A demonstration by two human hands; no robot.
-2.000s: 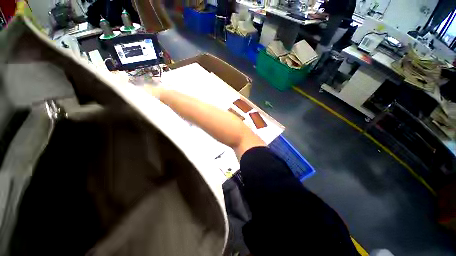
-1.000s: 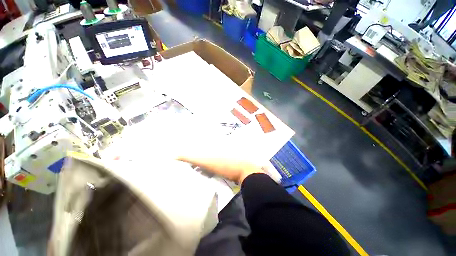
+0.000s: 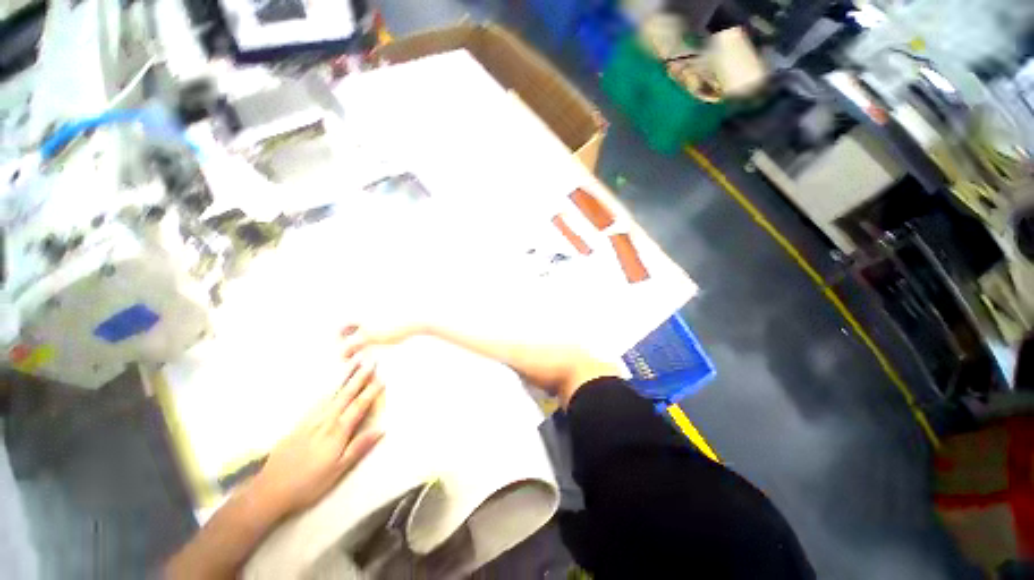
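Observation:
The beige bag body [image 3: 454, 421] lies on the front edge of the white machine table [image 3: 476, 136], its lower part curled into folds over the edge. My left hand [image 3: 329, 436] lies flat on its left side with the fingers a little apart. My right hand [image 3: 414, 337] is at the bag's upper edge; glare washes it out, and its grip cannot be made out. The white pattern sewing machine head [image 3: 108, 312] with a blue label stands at the left.
Three red-brown leather patches [image 3: 629, 258] and small dark tools [image 3: 547, 258] lie on the table's right side. A cardboard box [image 3: 544, 96] stands behind it, a blue crate [image 3: 675, 360] below its right edge. The control screen [image 3: 284, 17] is at the top left.
The bag body has come down from close in front of the camera onto the table edge. My left hand has come into view on it. My right hand has moved onto its upper edge.

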